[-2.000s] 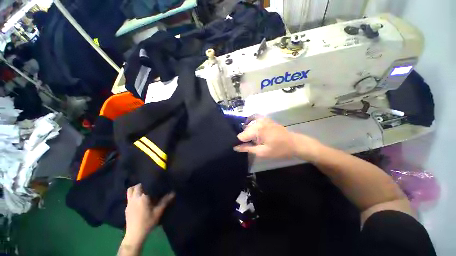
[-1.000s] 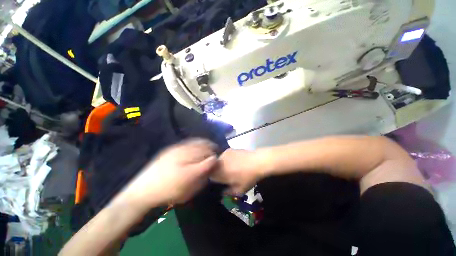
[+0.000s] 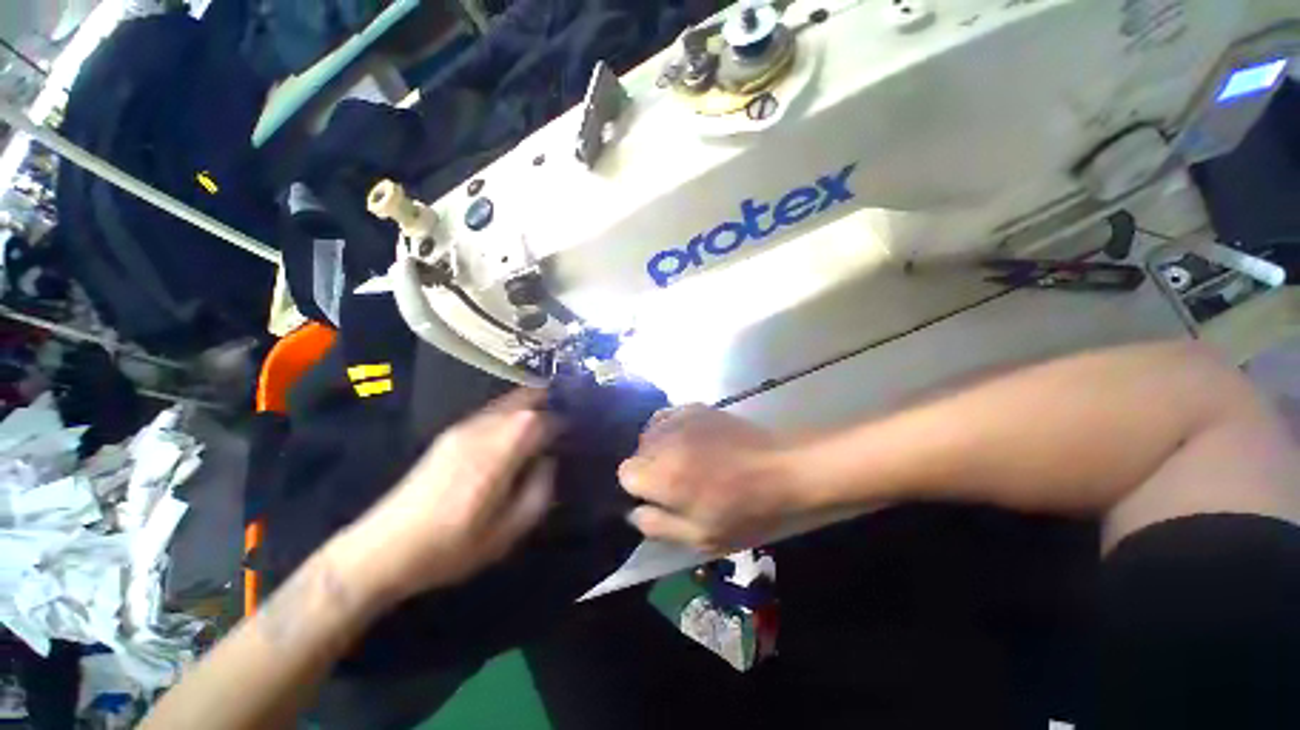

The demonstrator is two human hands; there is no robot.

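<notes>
The dark garment (image 3: pixel 385 442) lies at the left end of the lockstitch machine (image 3: pixel 770 214) and hangs over the table's front edge. It has two short yellow bars. A part of it is under the lit presser foot and needle area (image 3: pixel 592 354). My left hand (image 3: pixel 492 478) is on the cloth just in front of the needle, slightly blurred; its fingertips are partly hidden. My right hand (image 3: pixel 706 478) pinches the cloth's right side near the needle, above the bed's front edge. The exact edge held is hard to make out.
Snips (image 3: pixel 1062 275) lie on the machine bed (image 3: pixel 884 350) near the head's right end. An orange crate (image 3: pixel 292 367) stands left, partly under cloth. A white cloth pile (image 3: pixel 93 528) is far left. A patterned scrap (image 3: pixel 734 606) hangs below the table edge. The floor is green.
The view has moved closer to the machine. Both hands have gone from meeting in front of the bed to lying apart beside the needle, with the cloth now brought up to the presser foot.
</notes>
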